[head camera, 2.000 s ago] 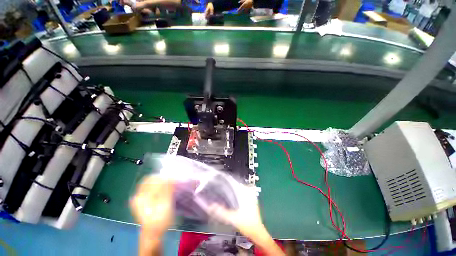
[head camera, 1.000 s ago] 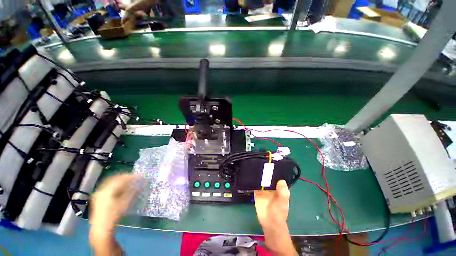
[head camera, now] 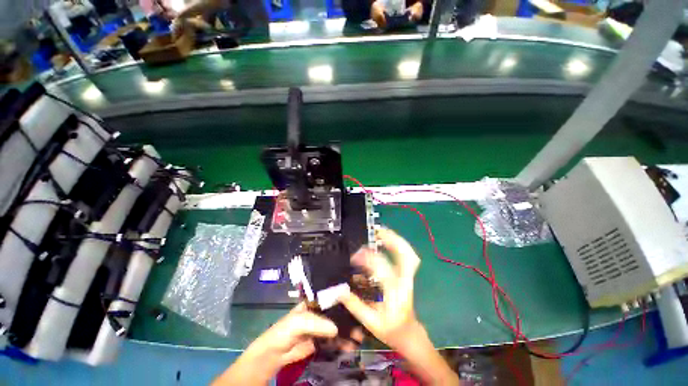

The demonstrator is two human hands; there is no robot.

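My left hand (head camera: 290,335) and my right hand (head camera: 388,290) both hold a black power adapter (head camera: 339,315) with a white label, over the front edge of the test fixture (head camera: 260,290). The adapter is blurred, and white connectors (head camera: 300,273) stick up at its left. The fingers of my right hand are at its black leads. The toggle clamp (head camera: 295,143) stands upright above the clear pressure plate (head camera: 308,215). The lit display (head camera: 268,275) shows; the buttons are hidden. A flat bubble bag (head camera: 204,277) lies left of the fixture.
White foam trays (head camera: 113,252) with black cabled units stand at the left. Red test wires (head camera: 453,260) loop to the cream power supply (head camera: 607,234) at the right. A bagged bundle (head camera: 513,217) lies beside it. People's hands show across the green conveyor (head camera: 362,68).
The adapter has moved from the fixture's right side to its front edge, now tilted. My left hand has let go of the bubble bag, which lies further left, and has joined the right.
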